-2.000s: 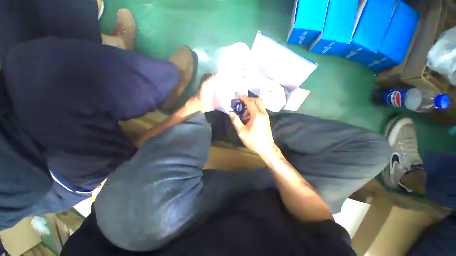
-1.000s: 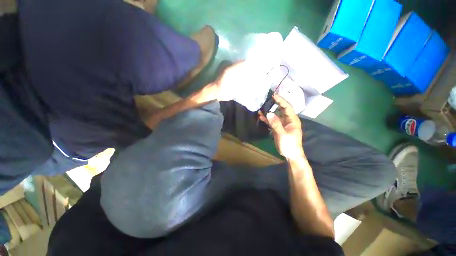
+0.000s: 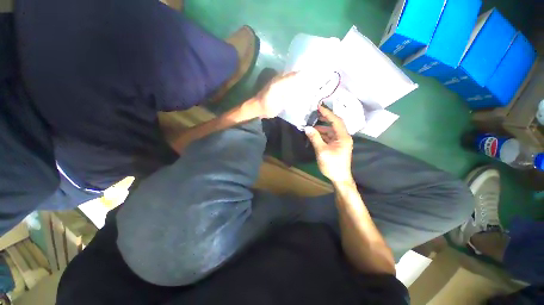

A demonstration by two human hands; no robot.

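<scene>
An open carton with white flaps (image 3: 379, 74) lies beyond my knees. A white rounded device (image 3: 349, 111) shows inside it, washed out by glare. My left hand (image 3: 280, 95) is at the left side of the carton, on the bright white part; its fingers are lost in glare. My right hand (image 3: 333, 143) holds a small dark piece (image 3: 312, 119) between thumb and fingers at the carton's near edge. A thin dark reddish cable (image 3: 335, 88) curves up from that piece over the white contents.
Blue closed cartons (image 3: 444, 59) stand in a row at upper right. Drink bottles (image 3: 504, 149) lie at the right, near a shoe (image 3: 484, 199). Another person's leg (image 3: 179, 59) is close on the left. Brown cardboard (image 3: 292, 173) lies under my legs.
Since the first frame, the view has shifted and the cable has come into sight above the dark piece. In the last second, my right hand has moved slightly left with the piece.
</scene>
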